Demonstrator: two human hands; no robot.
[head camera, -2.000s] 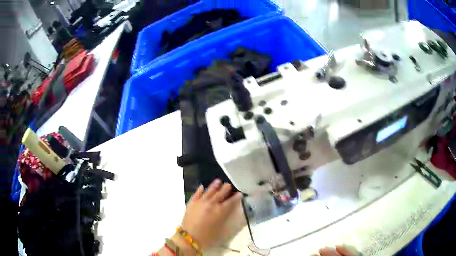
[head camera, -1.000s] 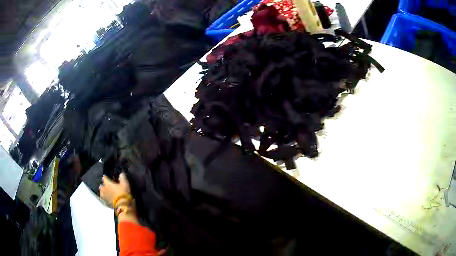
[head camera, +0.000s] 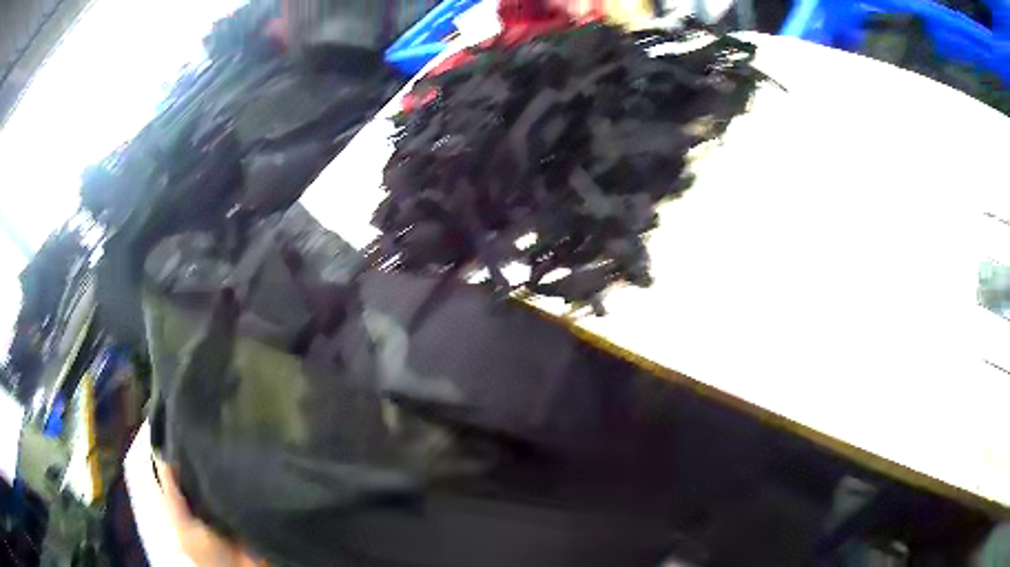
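The frame is blurred. A dark panel with green-brown camouflage patches (head camera: 266, 393) spreads across the lower left, in front of the table. My left hand (head camera: 199, 534) is at the bottom left edge, cut off and mostly hidden by this panel; it holds the panel's left side, and the fingers do not show clearly. My right hand is not in view. A tangled heap of short black webbing tabs (head camera: 543, 155) lies on the white table (head camera: 820, 244).
A large heap of dark cut panels (head camera: 277, 144) lies at the upper left. Red cloth (head camera: 543, 16) is beyond the tabs. A blue bin (head camera: 925, 31) stands at the upper right. The table's front edge runs diagonally down to the right.
The view swung left from the sewing machine, then shifted slightly. My left hand went from the table to the dark heap, and is now lower, with the camouflage panel lifted into view.
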